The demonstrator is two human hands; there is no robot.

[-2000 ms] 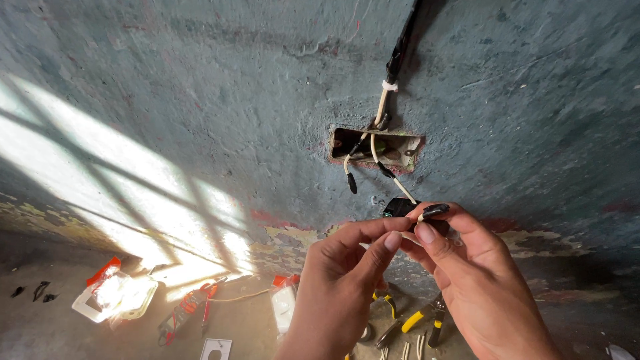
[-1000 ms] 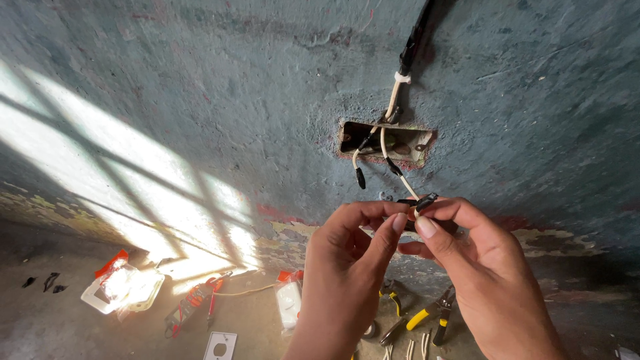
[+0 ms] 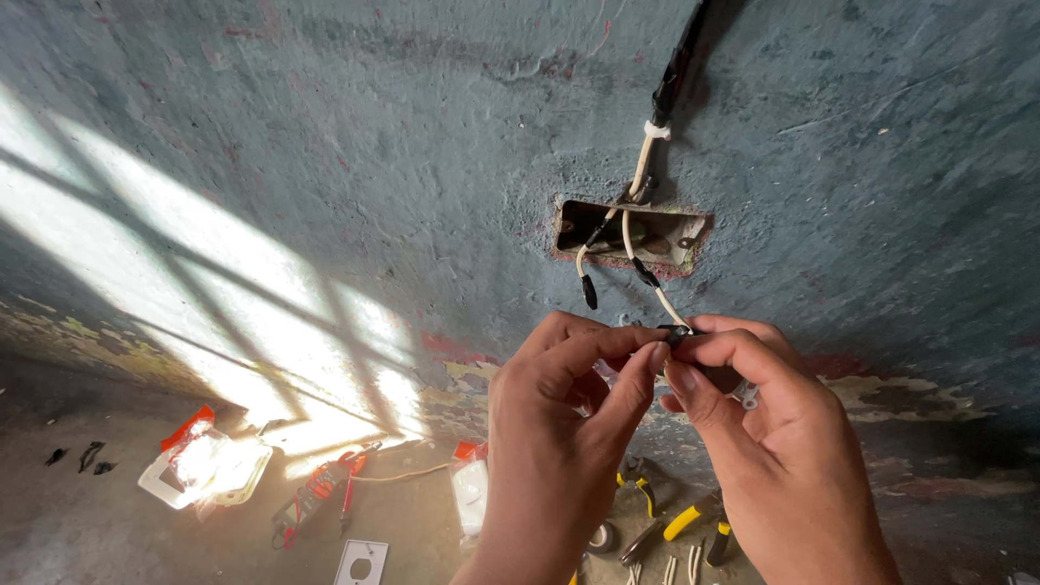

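Observation:
A recessed metal wall box (image 3: 670,236) sits in the blue wall, with white wires leaving it. One wire ends in black electrical tape (image 3: 589,292) and hangs free. The other wire (image 3: 671,309), with a taped joint partway along, runs down to a small black piece (image 3: 676,335) between my fingertips, perhaps tape. My left hand (image 3: 569,422) pinches this piece from the left with thumb and forefinger. My right hand (image 3: 772,431) grips a dark device with a metal tab (image 3: 746,396), mostly hidden behind the fingers, where the wire meets it.
A black-wrapped cable (image 3: 670,89) comes down the wall to the box. On the floor lie yellow-and-black pliers (image 3: 682,522), a tape roll (image 3: 601,538), short white wires (image 3: 669,570), a white outlet cover plate (image 3: 361,562), a clamp meter (image 3: 305,500) and plastic-wrapped white parts (image 3: 203,467).
The black piece stood up above my fingertips in the earlier frames and now lies lower between them. Both hands remain together at the wire's end.

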